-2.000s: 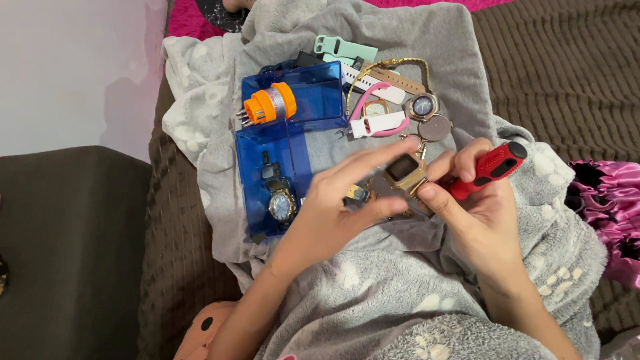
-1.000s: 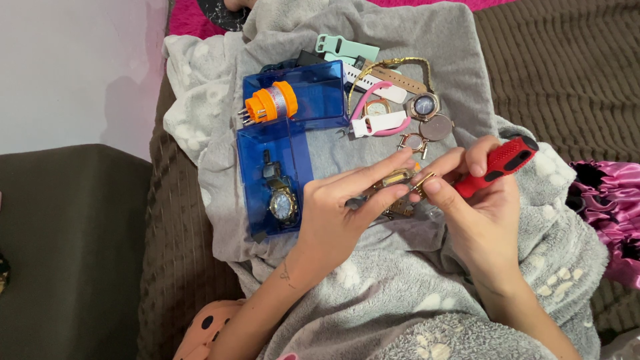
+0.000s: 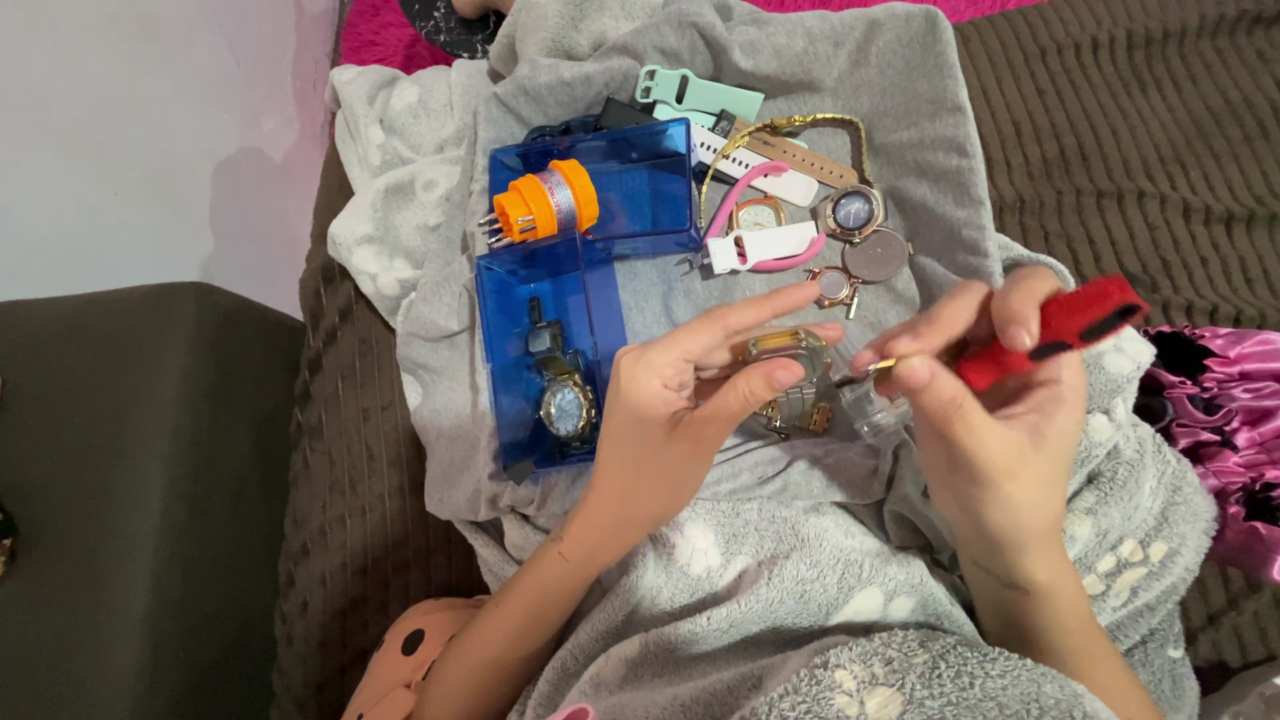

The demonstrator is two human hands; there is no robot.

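Between the thumb and fingers of my left hand is a gold-toned watch case, tilted on edge. My right hand grips a screwdriver with a red and black handle; a small gold-coloured piece shows at its thumb and fingertip, and I cannot tell whether it is part of the tool. Below and between the hands are a metal link watch band and a clear plastic container. The tip of the left index finger is near a small rose-gold watch case.
A blue plastic box holds a metal watch and an orange bit holder. Beyond the hands lie a mint strap, a white strap, a gold chain-like band and a round watch. Grey blanket covers the lap.
The watch case, earlier face up between both hands, is now tilted in my left hand. My hands have moved slightly apart, with the red-handled screwdriver still in my right hand.
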